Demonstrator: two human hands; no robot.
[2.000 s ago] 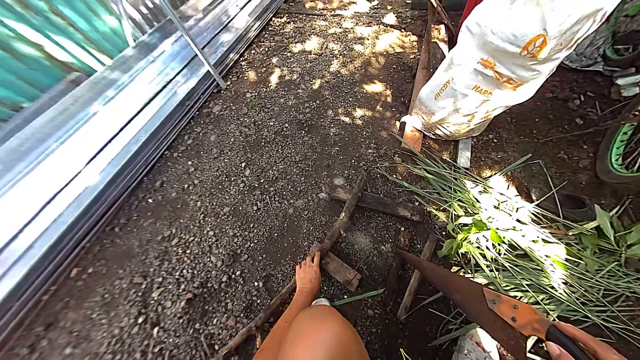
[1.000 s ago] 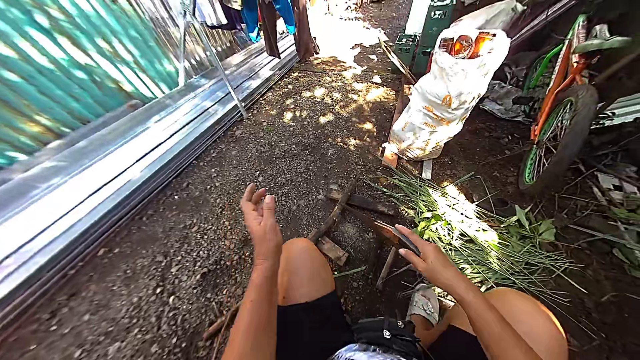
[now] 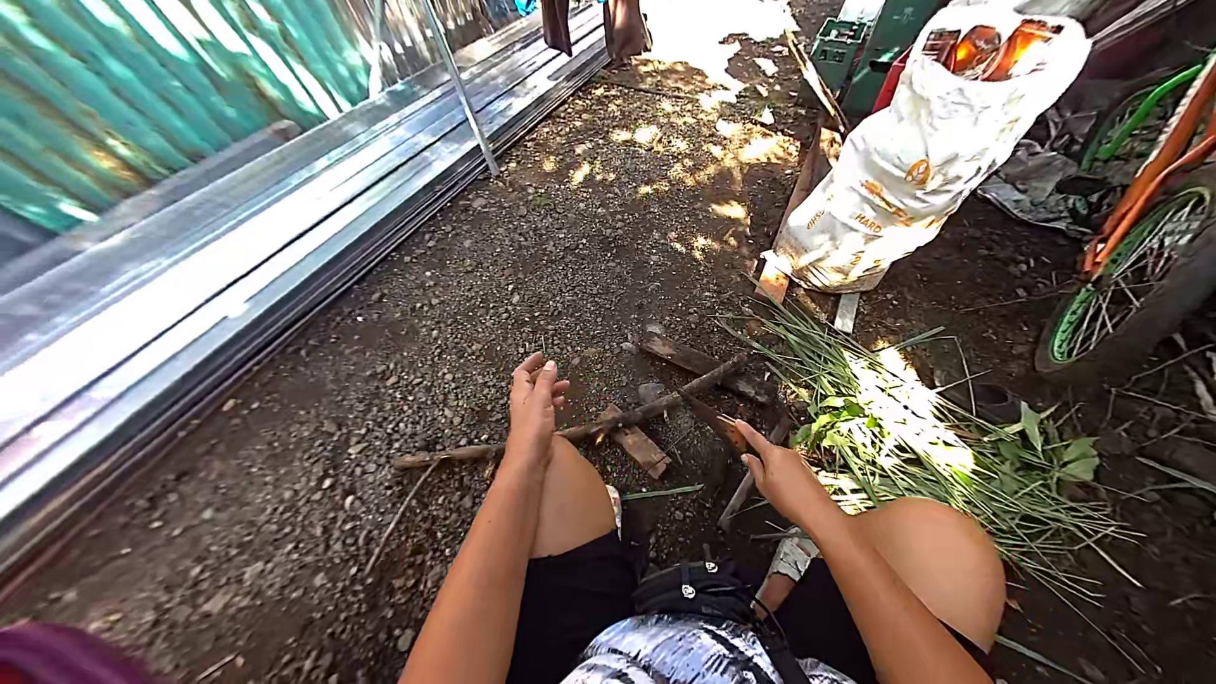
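Note:
My left hand (image 3: 536, 394) is raised beside my left knee with nothing in it, its fingers partly spread. In my right hand (image 3: 774, 465) is the handle of a machete-like blade (image 3: 714, 423), rusty brown, which points up and left toward a long wooden branch (image 3: 655, 409). That branch lies slantwise on the gravel. One end of it rests on a dark wood piece (image 3: 698, 366), and its middle crosses a short wood block (image 3: 642, 450). Most of the tool's handle is hidden by my fingers.
Cut green leaves and stalks (image 3: 855, 418) lie right of the wood. Behind them stands a white sack (image 3: 879, 180) of brown bottles. A bicycle (image 3: 1130, 256) is at the right. Long metal sheets (image 3: 285, 247) run along the left by a green corrugated wall (image 3: 180, 104).
The view has tilted considerably. My left hand, on the branch two seconds ago, is off it and raised. The branch now lies at a flatter slant than one second ago.

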